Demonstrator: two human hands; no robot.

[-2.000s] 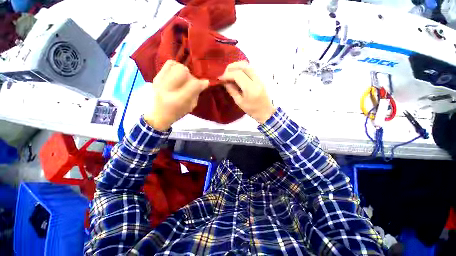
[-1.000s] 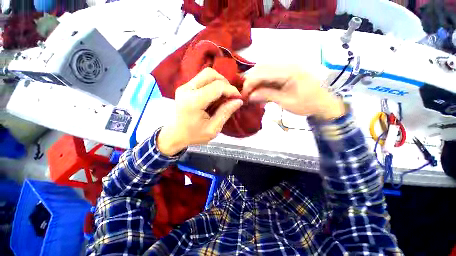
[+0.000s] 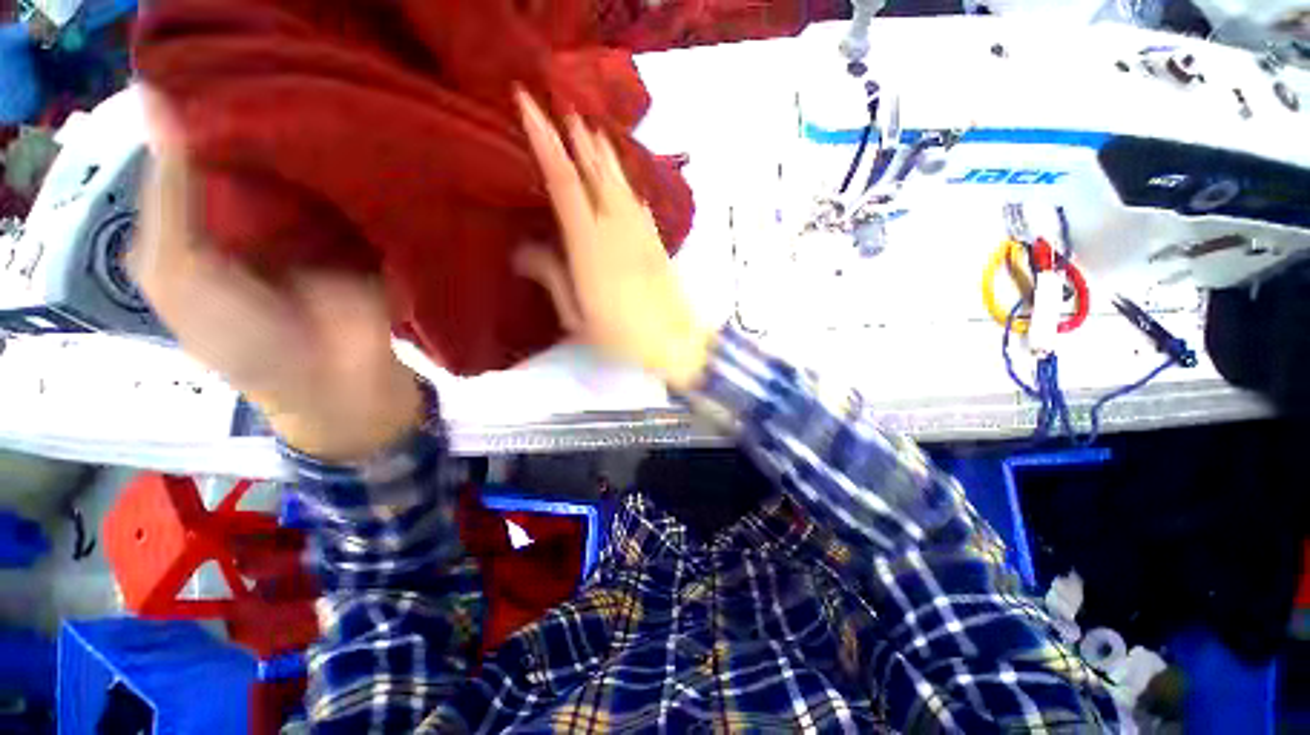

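The rust-red garment point(image 3: 431, 172) is bunched and raised over the left half of the white table, partly blurred. My left hand point(image 3: 280, 316) is at the garment's left side, strongly blurred; its fingers are partly hidden, so its hold cannot be told. My right hand point(image 3: 618, 251) lies against the garment's right side with its fingers extended and apart, not closed on the cloth.
The JACK sewing machine point(image 3: 1006, 158) is at right, its needle area point(image 3: 862, 216) right of my right hand. Scissors point(image 3: 1037, 287) and a small dark tool point(image 3: 1154, 328) on blue cord lie below its head. A grey motor housing point(image 3: 108, 266) is behind my left hand.
The garment has moved left and up and now spreads wider. My hands, earlier pinching it together at the fingertips, have moved apart; my right hand has opened. The view has shifted.
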